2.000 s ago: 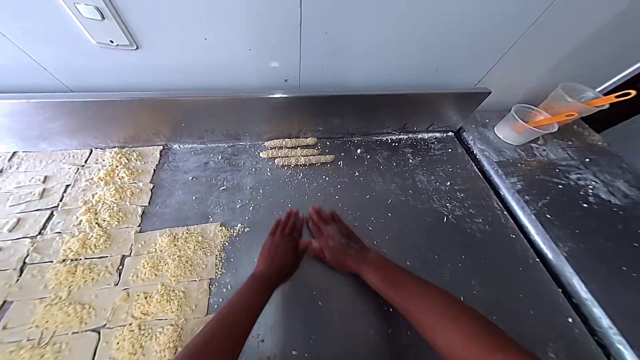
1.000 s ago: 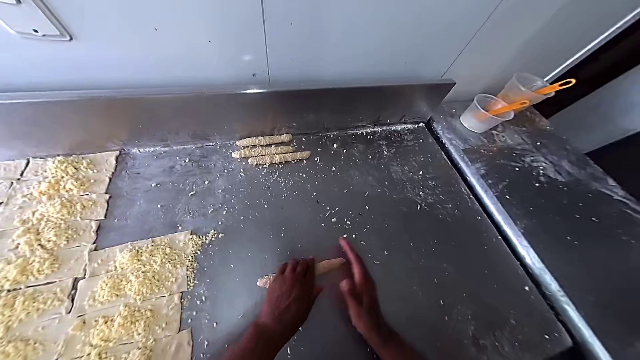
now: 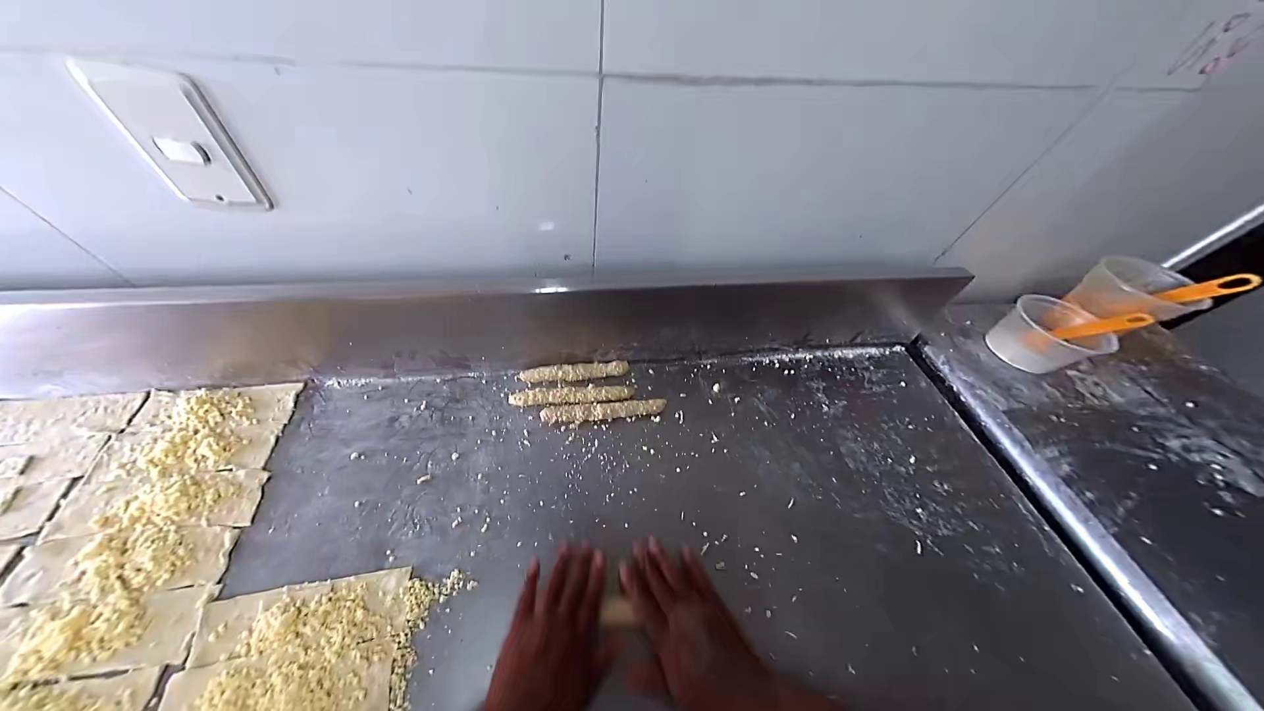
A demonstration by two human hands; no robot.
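My left hand and my right hand lie palms down, side by side, near the bottom centre of the metal worktop. Both are a little blurred. Between them shows a short piece of a dough roll; the rest of it is hidden under my palms and fingers. Three crumb-coated dough sticks lie in a stack of rows near the back edge, beyond my hands. To the left, flat dough squares bear grated cheese, and more cheese-topped squares sit closer to my left hand.
A metal backsplash runs along the wall, with a switch plate above it. At the right, beyond a metal edge strip, two plastic containers with orange-handled utensils stand on a floury dark surface. Crumbs and flour dot the worktop.
One second ago my hands were apart on a dough roll with more of it showing; now they lie flat and closer together over it. The view has tilted up and left.
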